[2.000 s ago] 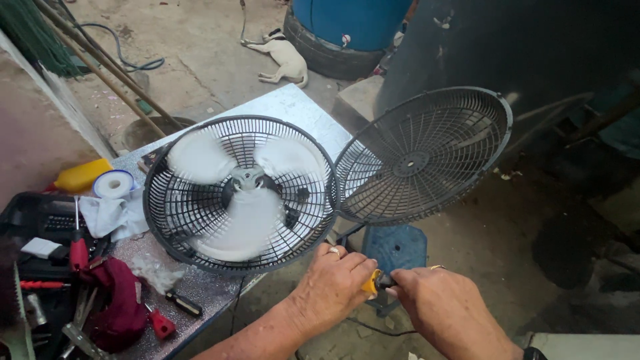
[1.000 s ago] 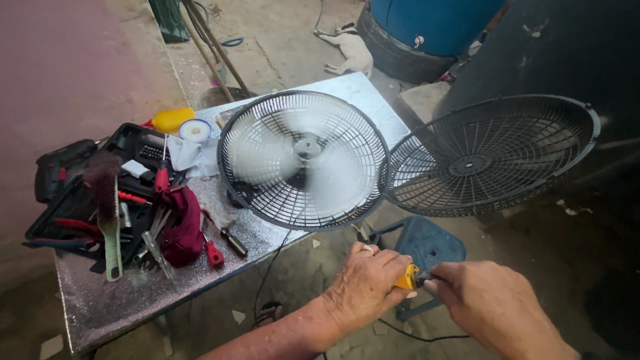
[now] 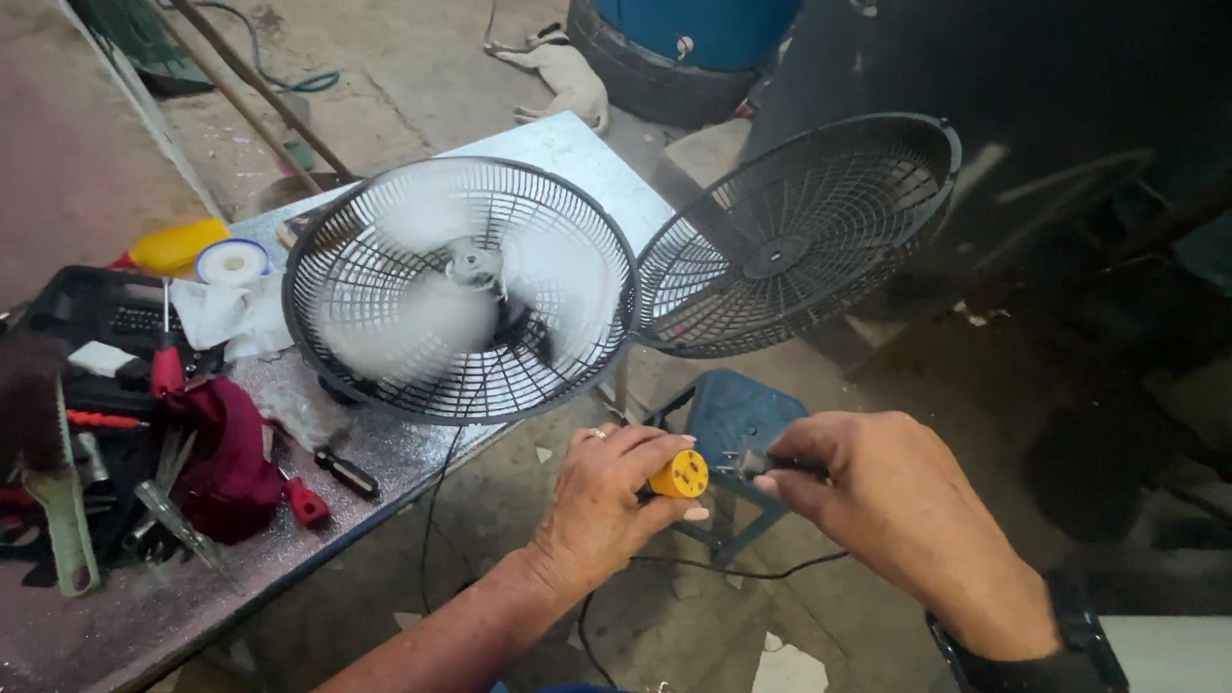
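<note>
My left hand [image 3: 616, 496] grips a yellow electrical socket connector [image 3: 685, 474], its slotted face turned to the right. Just across from it, my right hand [image 3: 885, 510] pinches a dark power plug [image 3: 753, 464] whose metal prongs point at the connector; a small gap separates the two. Beyond my hands, a fan with blurred pale blades [image 3: 472, 269] sits in its black rear grille [image 3: 318, 361] over the table. The black front grille [image 3: 776, 256] hangs open at its right edge.
On the silvery table [image 3: 318, 539] at left lie a black-handled screwdriver [image 3: 348, 474], a red-handled one [image 3: 306, 502], a maroon cloth item [image 3: 231, 462] and a tape roll [image 3: 232, 263]. A blue stool [image 3: 741, 409] stands below. A dog [image 3: 573, 82] lies behind; a cable [image 3: 751, 575] crosses low.
The plug, held against the yellow connector in the earlier frames, is now apart from it with its prongs showing. My right hand has moved away from my left. The view has shifted.
</note>
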